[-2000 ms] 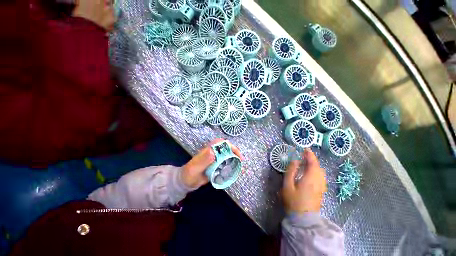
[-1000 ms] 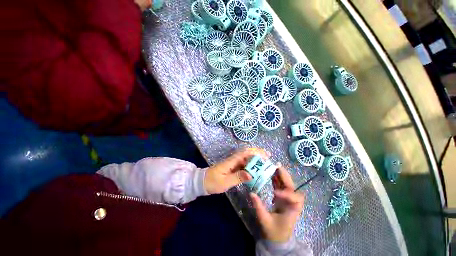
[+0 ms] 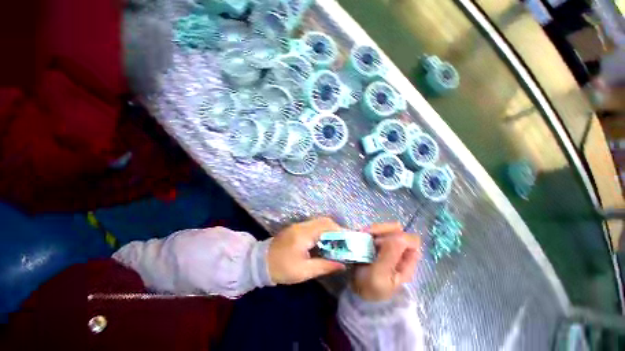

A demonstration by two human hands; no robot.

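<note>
A mint-green fan housing [image 3: 348, 247] is held edge-on above the bench's near edge, its small neck bracket with dark bits towards my left hand. My left hand [image 3: 298, 252] is closed around the bracket side. My right hand [image 3: 388, 262] is curled at the other side of the housing, fingers against it. A thin dark stick, perhaps a slim tool [image 3: 412, 218], sticks out past the right fingers; its grip is hidden. The inside of the housing is turned out of sight.
Loose grilles [image 3: 248, 136] overlap beyond my hands, blurred. Fan units with dark centres [image 3: 388, 171] stand further right. A heap of small mint pieces [image 3: 447, 234] lies right of my hands. A green conveyor [image 3: 480, 116] carries spaced fans. A person in dark red [image 3: 62, 103] sits at left.
My right hand has left the loose grille's spot and come to the housing; that grille no longer shows on the bench. The housing has turned from open-face view to edge-on. The camera view has shifted.
</note>
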